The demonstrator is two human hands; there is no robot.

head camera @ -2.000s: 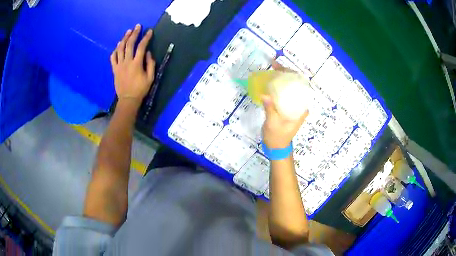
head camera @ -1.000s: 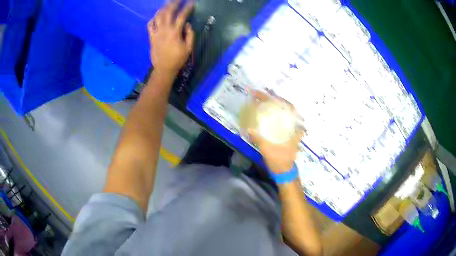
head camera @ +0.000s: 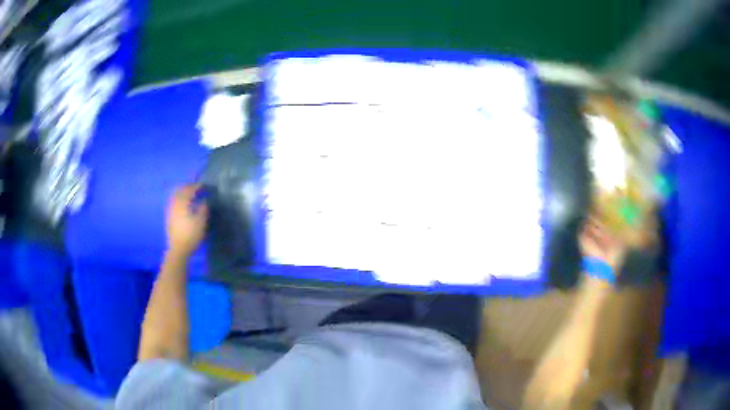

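Note:
The frame is blurred. White inner plates (head camera: 400, 172) lie close together on a blue corrugated plastic sheet (head camera: 488, 287) in front of me; their marks are washed out. My right hand (head camera: 600, 240) is at the near end of the cardboard tray, beside a yellowish squeeze bottle (head camera: 636, 232) with a green nozzle. Whether it still grips the bottle cannot be made out. My left hand (head camera: 186, 220) is at the bench's left part, fingers curled, with a small dark spot at the fingertips; whether it holds something is unclear.
A crumpled white glove or rag (head camera: 224, 120) lies on the dark bench (head camera: 232, 216), left of the plates. A green surface (head camera: 384, 28) runs behind. Blue bins (head camera: 132, 176) stand at left, and another blue surface (head camera: 704, 240) is at right. Blurred white items lie far left.
My right hand has moved from above the plates to the tray at right, with the bottle no longer over the plates. My left hand's fingers have curled. The view has turned.

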